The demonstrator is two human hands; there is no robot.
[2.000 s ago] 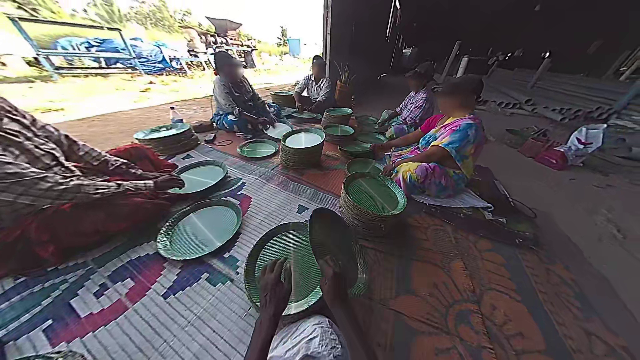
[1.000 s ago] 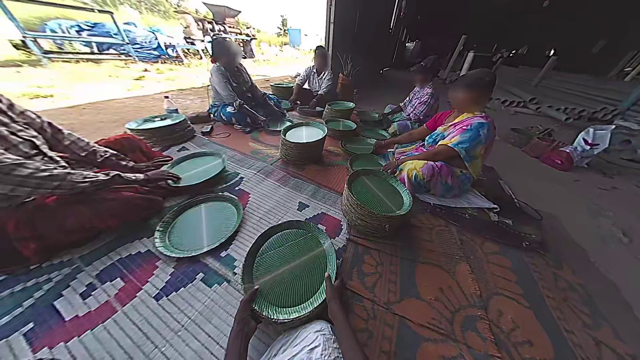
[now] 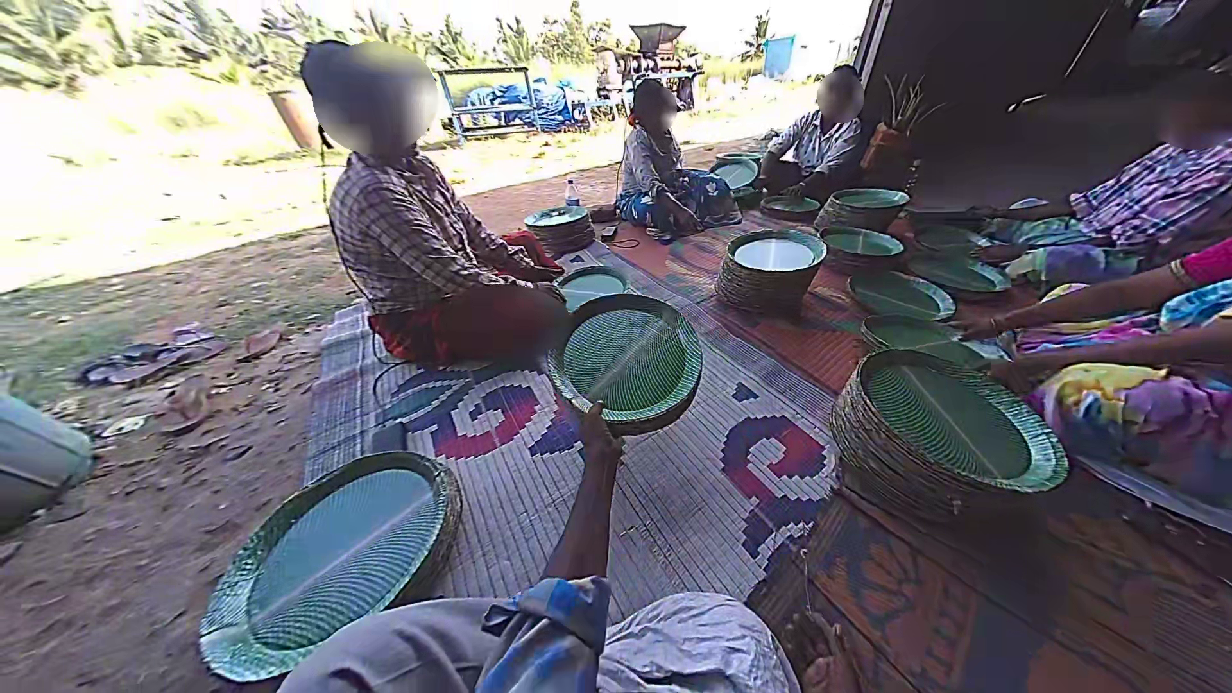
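Observation:
My left hand [image 3: 602, 438], palm turned up, grips the near rim of a short stack of round green ribbed plates [image 3: 630, 361], thumb at its edge and other fingers mostly hidden beneath. Whether this stack rests on the mat or is raised a little, I cannot tell. My right hand is out of view. Another low stack of green plates [image 3: 337, 558] lies at the mat's left edge, beside my knee. To the right, a tall stack of green plates [image 3: 948, 423] stands on the orange-brown mat. A co-worker's plate [image 3: 592, 287] lies just beyond the stack at my hand.
A co-worker in a checked shirt [image 3: 414, 231] sits at the left. Farther off, several people sit around more plate stacks [image 3: 770, 274]. A bottle [image 3: 573, 192] stands by one stack. Footwear [image 3: 159, 356] and a pale container [image 3: 38, 462] are on the ground at left.
The view has turned left. Earlier both my hands were at a plate stack by my lap; now my left hand reaches forward to a stack near the co-worker, and my right hand has left the view.

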